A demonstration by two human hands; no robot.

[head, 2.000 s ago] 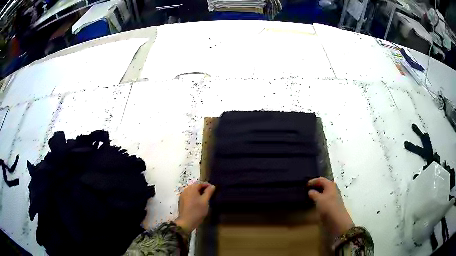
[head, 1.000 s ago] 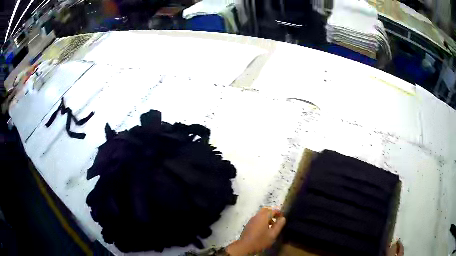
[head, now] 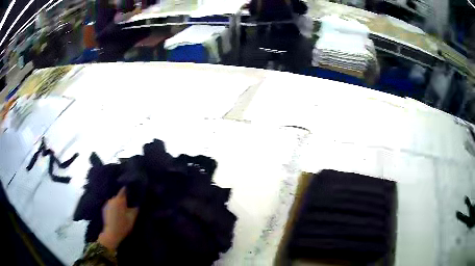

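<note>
A big dark ruffled strip bundle (head: pixel 177 208) lies on the white table at the lower left. My left hand (head: pixel 119 218) is on the left part of the bundle, its fingertips against dark strips; blur hides whether it grips one. Black cut strips (head: pixel 344 215) lie overlapping in rows on the brown gluing board (head: pixel 285 241) at the lower right. The board's left edge shows, and its near end is cut off by the picture's edge. My right hand is not in view.
Loose narrow strips (head: pixel 51 161) lie on the white table (head: pixel 172 98) left of the bundle. Another dark strip (head: pixel 465 212) is at the far right edge. Beyond the table stand a pile of white sheets (head: pixel 344 47) and a person in dark clothing (head: pixel 273 26).
My left hand has moved left from the board's edge onto the strip bundle. My right hand has gone out of the picture. The view has turned left.
</note>
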